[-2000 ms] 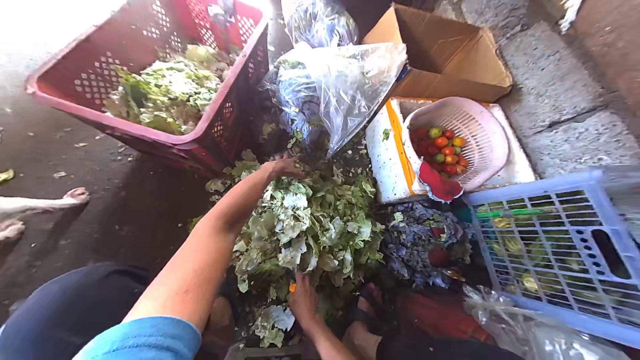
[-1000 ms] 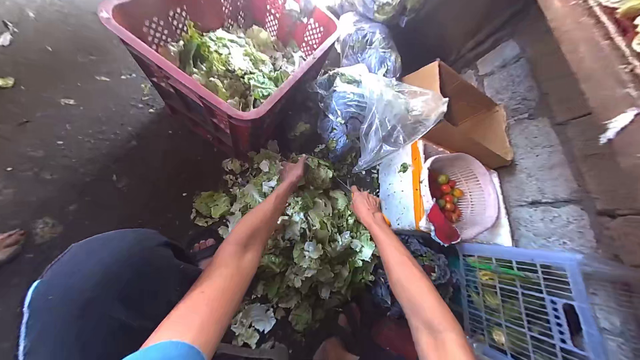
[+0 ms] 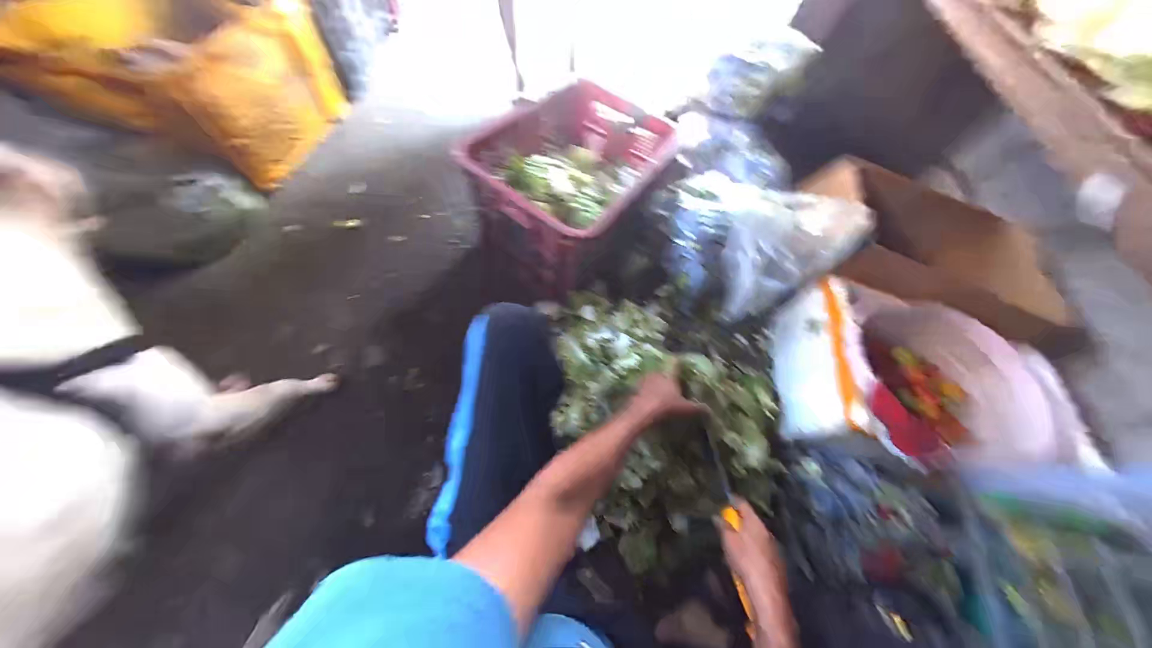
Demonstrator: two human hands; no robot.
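A heap of leafy greens (image 3: 630, 450) lies on the ground between my knees, blurred in this view. My left hand (image 3: 664, 396) is on top of the leaves, its fingers partly sunk among them; whether it grips any is not clear. At the lower right of the heap, my right hand (image 3: 754, 558) is closed around the orange handle of a knife (image 3: 723, 468). The thin blade points up and away, its tip near my left fingers.
Beyond the heap stands a red plastic crate (image 3: 531, 211) with leaves inside. To the right are plastic bags (image 3: 765, 234), a cardboard box (image 3: 954, 252), a white foam box (image 3: 805, 369), a pink basket (image 3: 999, 387) of tomatoes and a blue crate (image 3: 1053, 486). A white dog (image 3: 63, 432) is at left.
The view has swung to the left, bringing the dog and yellow sacks into sight. My right hand has drawn back from the far right side of the heap toward me.
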